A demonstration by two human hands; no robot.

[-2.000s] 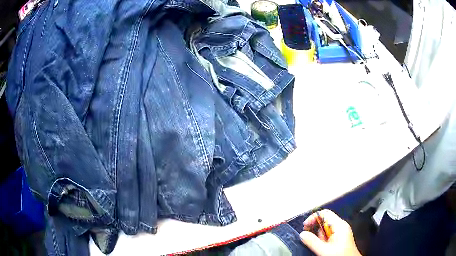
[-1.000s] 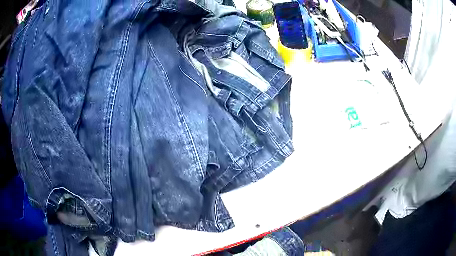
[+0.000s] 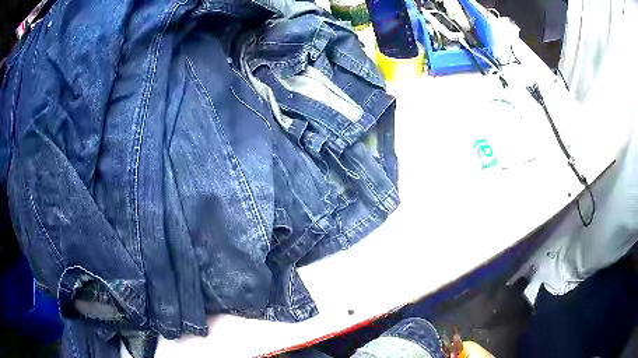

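Observation:
A denim garment [image 3: 400, 342] with a pale grey-blue inside and a dark blue edge shows at the bottom, beyond the table edge; most of it is cut off. At its right is a small blurred part of my right hand [image 3: 467, 349], with the orange and dark tips of thread snips [image 3: 455, 344] in it. The bottom edge cuts off the rest of the hand. Whether the blades touch the cloth cannot be told. My left hand is out of the picture.
A pile of denim garments [image 3: 203, 168] covers the left of the white table [image 3: 448, 210]. At the back are a phone [image 3: 394, 28], a yellow holder [image 3: 400, 67], a round green item [image 3: 350, 14] and a blue tray [image 3: 455, 63]. A black cord [image 3: 556, 133] lies right. Pale cloth [image 3: 594, 231] hangs at right.
My right hand, clearly seen two seconds ago with the orange snips, has dropped to the bottom edge. The denim garment beside it shows more of its dark edge. The view has shifted slightly.

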